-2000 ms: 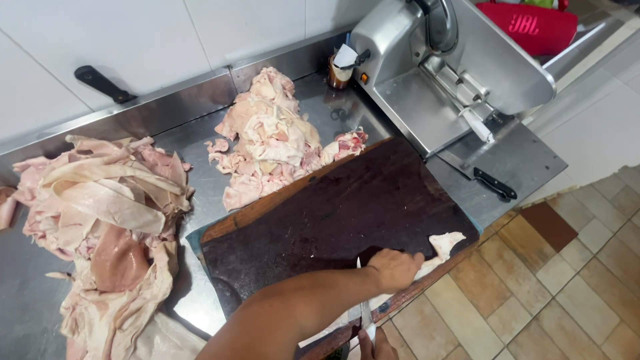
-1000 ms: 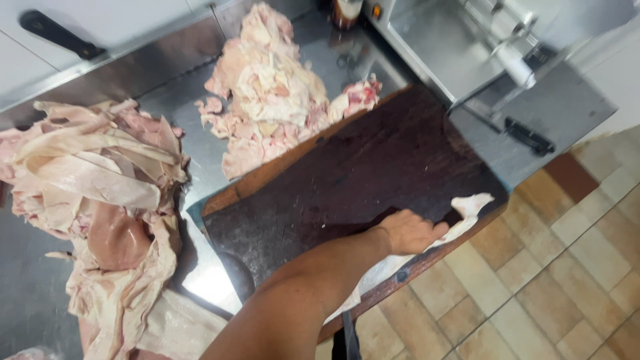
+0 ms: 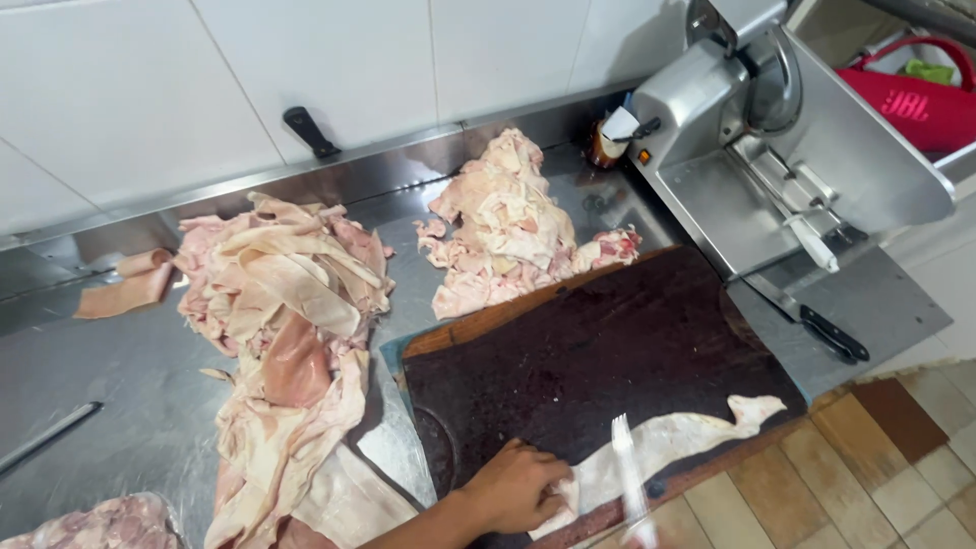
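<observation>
A long pale strip of skin or fat lies along the front edge of the dark cutting board. My left hand grips the strip's near end, fingers curled over it. At the bottom edge of the view, only the fingertips of my right hand show, blurred, closed on the handle of a knife whose blade crosses over the strip. Behind the board sits a pile of pale fat trimmings. To the left is a larger heap of skin strips.
A metal slicer stands at the back right, a black-handled knife before it. Another black-handled knife rests against the wall ledge. A metal rod and bagged meat lie at left. A container with utensils stands beside the slicer.
My left hand has moved back along the strip to its near end, from farther right on the board. The right hand's knife now shows over the strip. The view has swung left.
</observation>
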